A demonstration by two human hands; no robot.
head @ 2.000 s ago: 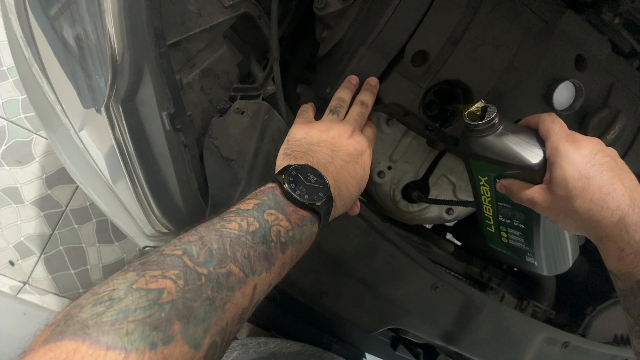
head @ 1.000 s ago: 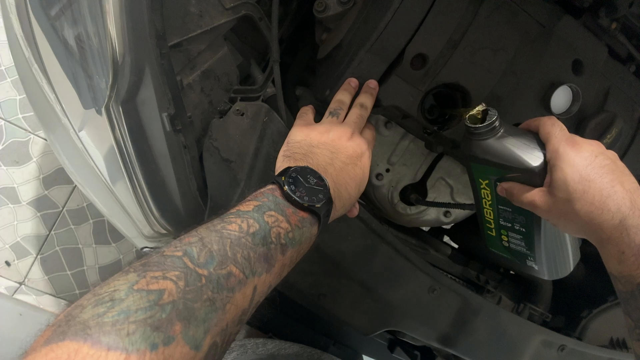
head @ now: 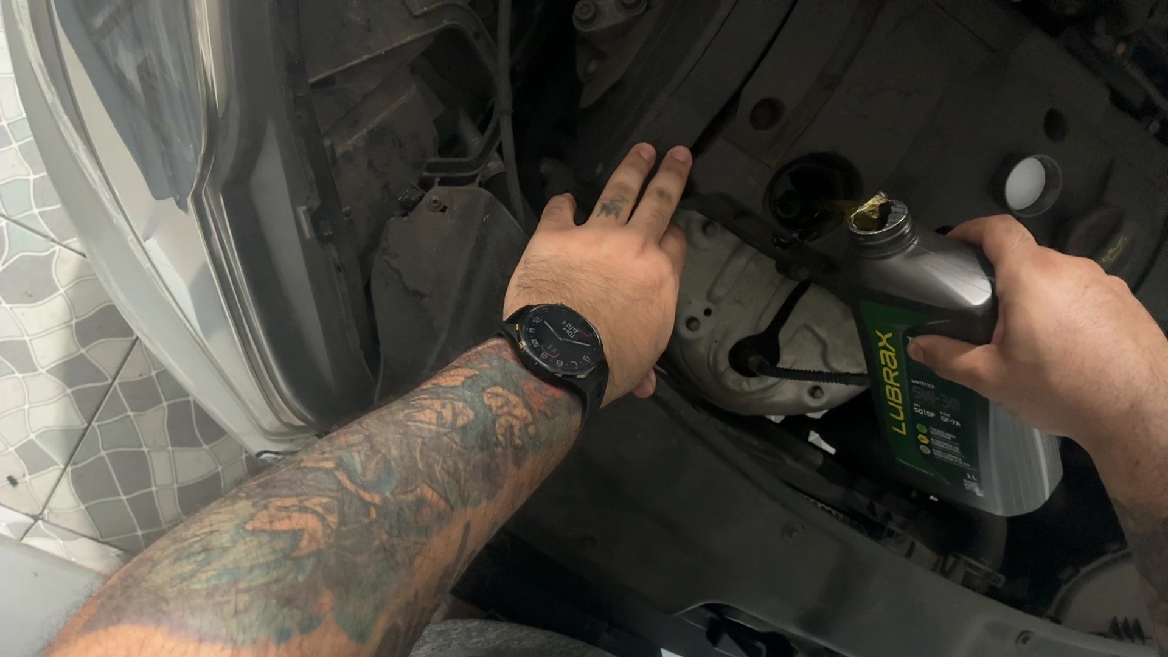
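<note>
My right hand [head: 1068,319] is closed around a grey Lubrax motor oil bottle [head: 949,365] with a green label. The bottle is tilted, its uncapped mouth up and to the left, and golden oil [head: 878,208] shows at the mouth, with a faint streak toward the round dark oil filler opening [head: 812,199] in the engine cover [head: 876,109]. My left hand [head: 611,265], palm down with fingers apart, rests on the engine bay parts beside the grey metal engine casing [head: 730,338]. It holds nothing. A black watch [head: 558,341] is on the left wrist.
A round white piece [head: 1026,182] sits in a recess of the engine cover, right of the filler opening. The headlight [head: 137,100] and silver body edge run down the left, with patterned floor tiles [head: 55,383] beyond. A dark front panel [head: 821,566] crosses below.
</note>
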